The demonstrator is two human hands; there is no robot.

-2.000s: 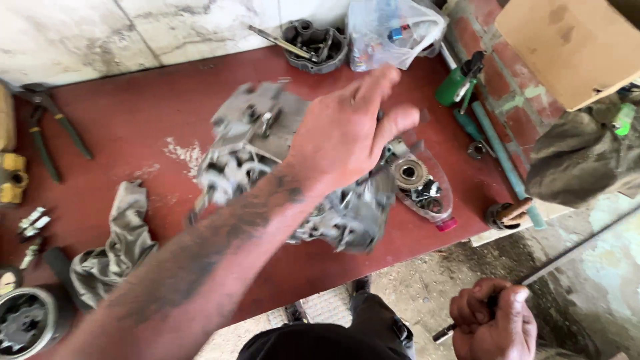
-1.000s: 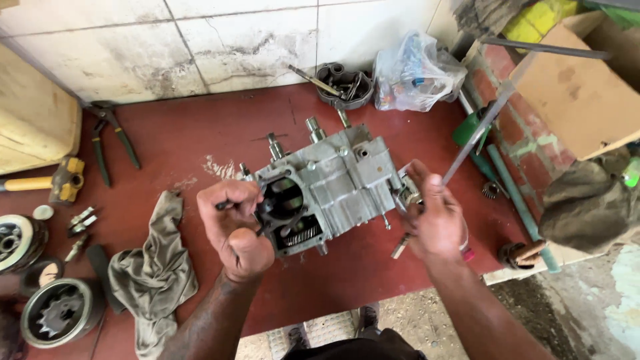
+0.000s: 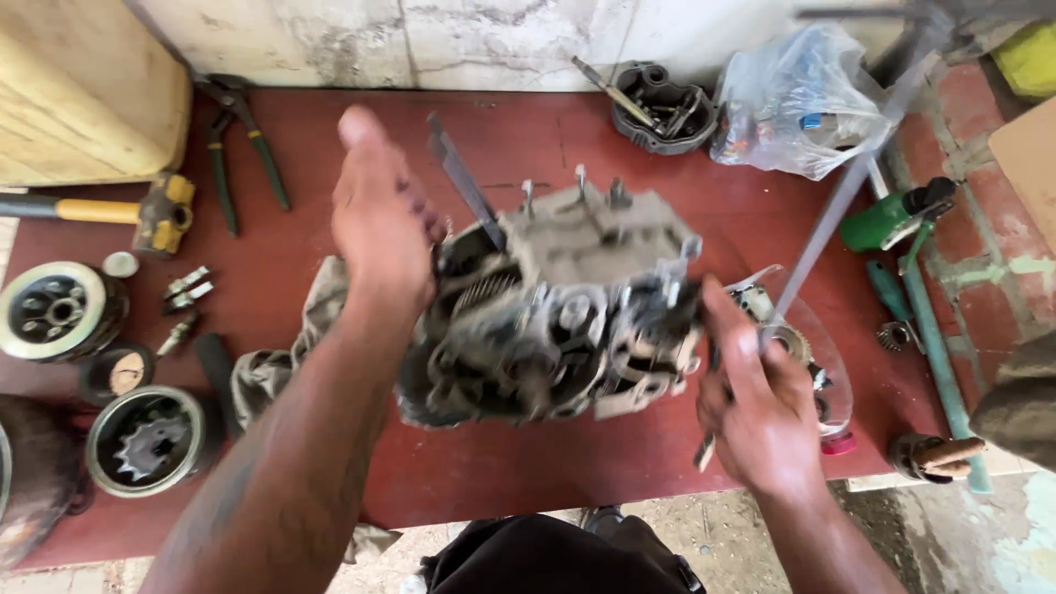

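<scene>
A grey metal engine crankcase (image 3: 610, 239) rests on the red tabletop, its open side with gears turned toward me and blurred by motion. My left hand (image 3: 384, 223) is raised at its left end, fingers extended; whether the palm touches the case is hidden. Beside those fingers a connecting rod (image 3: 466, 181) sticks up from the case opening. My right hand (image 3: 755, 388) is closed around a long thin metal bar (image 3: 833, 198), next to the right end of the case. The bar slants up to the right and ends in a blurred crosspiece.
Left lie a sledgehammer (image 3: 161, 214), pliers (image 3: 256, 153), a clutch basket (image 3: 153, 445), spark plugs (image 3: 188, 289) and a grey rag (image 3: 260, 379). Behind stand a cover holding small parts (image 3: 660, 136) and a clear plastic bag (image 3: 796, 107). A cut plastic bottle with parts (image 3: 833, 388) and a teal pipe (image 3: 940, 371) lie right.
The crankcase has turned so that its open geared side faces me. My left hand, earlier at its cylinder opening, now stands upright with extended fingers. The bar is still in my right hand.
</scene>
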